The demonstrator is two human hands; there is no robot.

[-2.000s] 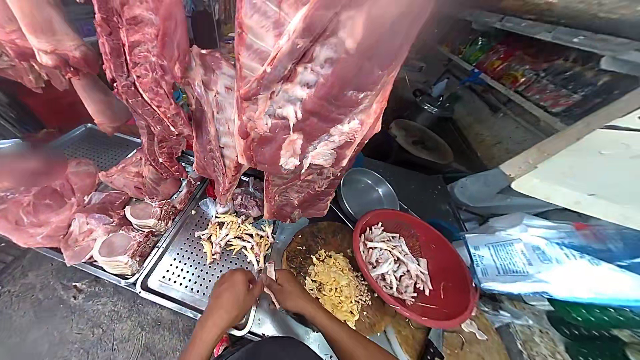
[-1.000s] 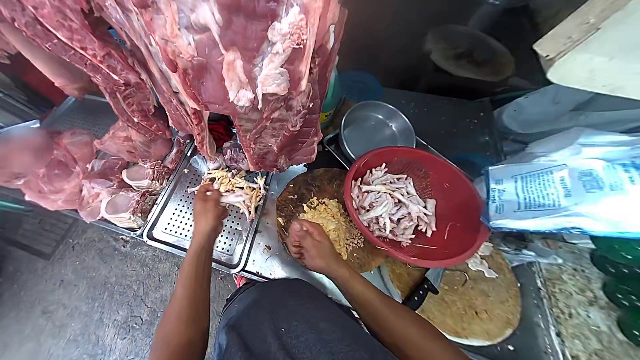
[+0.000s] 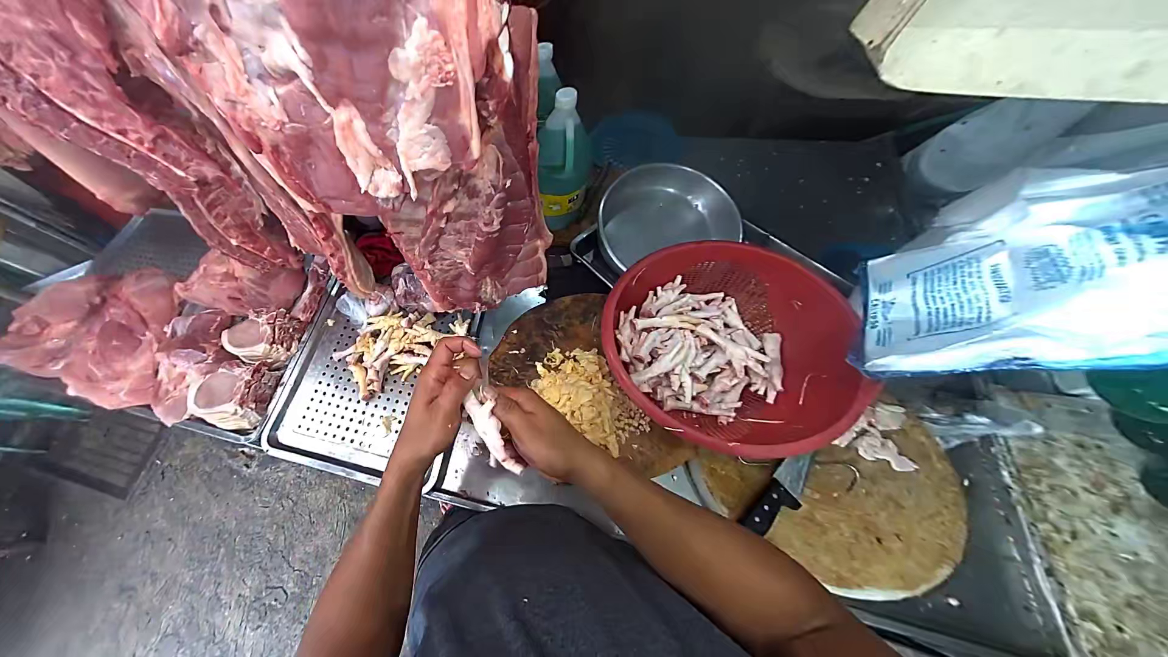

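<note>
My right hand (image 3: 538, 433) is closed around a pale chicken foot (image 3: 493, 431) held over the metal counter. My left hand (image 3: 444, 392) is at the upper end of the foot, its fingers bent near its tip; whether they grip it I cannot tell. Yellowish unpeeled chicken feet (image 3: 392, 347) lie on a perforated steel tray (image 3: 315, 401) left of my hands. Yellow peeled skins (image 3: 579, 397) are heaped on a round wooden chopping block (image 3: 529, 328) just right of them. A red plastic colander (image 3: 826, 365) holds many pale chicken feet (image 3: 698, 351).
Large raw meat slabs (image 3: 347, 109) hang at the upper left, above meat cuts (image 3: 91, 338) on a tray. Behind the colander is a round metal pan (image 3: 671, 214). A black-handled knife (image 3: 774, 502) rests by another round chopping block (image 3: 894, 520). A printed plastic bag (image 3: 1013, 292) hangs right.
My left hand was over the feet on the tray, apart from my right hand by the skins, a second ago. Both hands are now together at a chicken foot.
</note>
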